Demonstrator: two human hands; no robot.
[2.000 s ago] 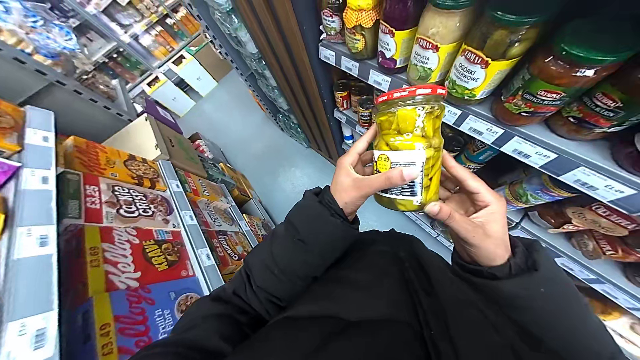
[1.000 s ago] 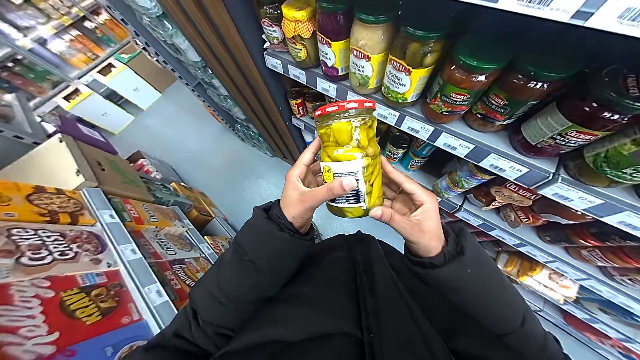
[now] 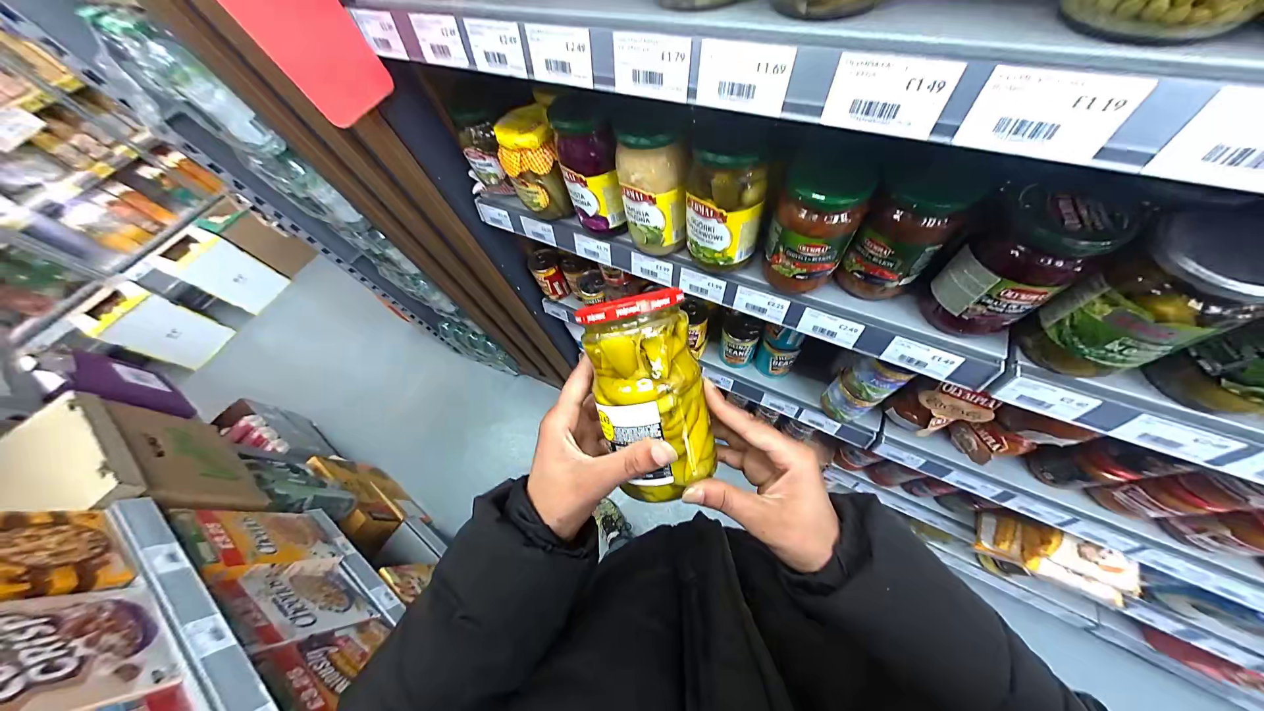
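A glass jar of pickled yellow-green peppers with a red lid is held in front of my chest, slightly tilted. My left hand grips its left side, the thumb lying across the white label. On the opposite side, my right hand holds the jar with its fingers behind and its thumb near the base. The undersides of the fingers behind the glass are hidden. Beyond the jar, a shelf carries a jar of pickled gherkins and a jar with purple contents.
Shelf edges with price tags run along the right. Cans of beans stand on a lower shelf. Cereal boxes and an opened cardboard box are at the left. A red panel hangs at the upper left, above the grey floor.
The view has shifted, bringing an upper shelf edge and the red panel into sight. Both hands still hold the jar in much the same grip.
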